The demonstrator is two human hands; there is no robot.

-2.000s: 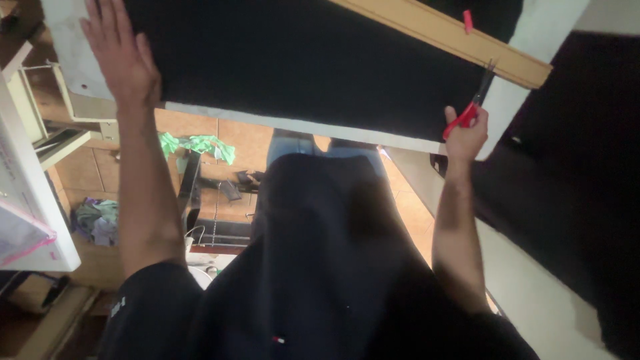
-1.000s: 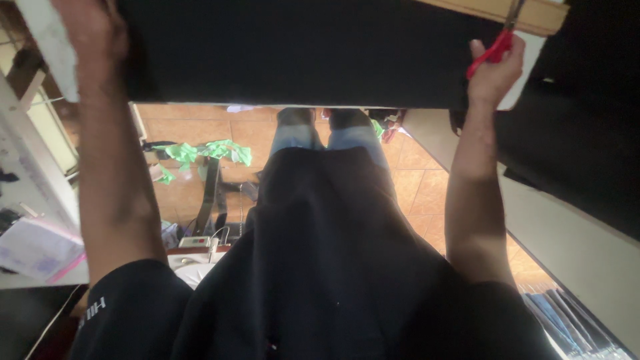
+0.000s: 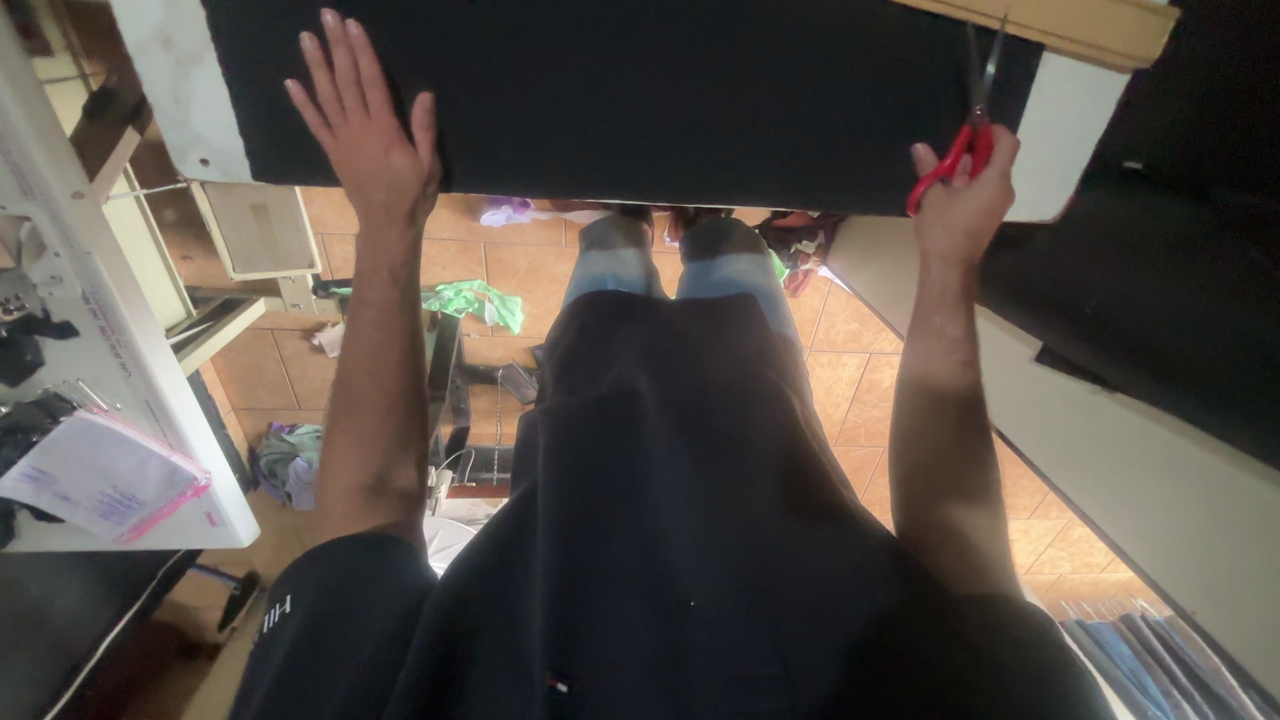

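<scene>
Black fabric point(image 3: 650, 100) lies spread over a white board point(image 3: 1075, 130) whose ends show at both sides. My left hand point(image 3: 375, 155) rests flat on the fabric's left part, fingers apart, holding nothing. In my right hand point(image 3: 965, 195), near the right front edge, are scissors with red handles point(image 3: 955, 170). Their blades are parted and point away from me, with the tips over a tan strip point(image 3: 1080, 30), perhaps cardboard or wood, that lies across the board's far right. Whether the tips touch the strip cannot be told.
A white table point(image 3: 180, 490) at the left bears a plastic packet point(image 3: 105, 475) and dark scraps. Green cloth point(image 3: 480, 300) and a cloth heap point(image 3: 290, 460) lie on the tiled floor. Dark material point(image 3: 1160, 260) covers a pale surface point(image 3: 1130, 440) at the right. Folded or hung garments point(image 3: 1160, 660) show lower right.
The view has shifted between frames. A small red piece seen on the tan strip two seconds ago is out of sight now. The red scissors have stayed in my right hand.
</scene>
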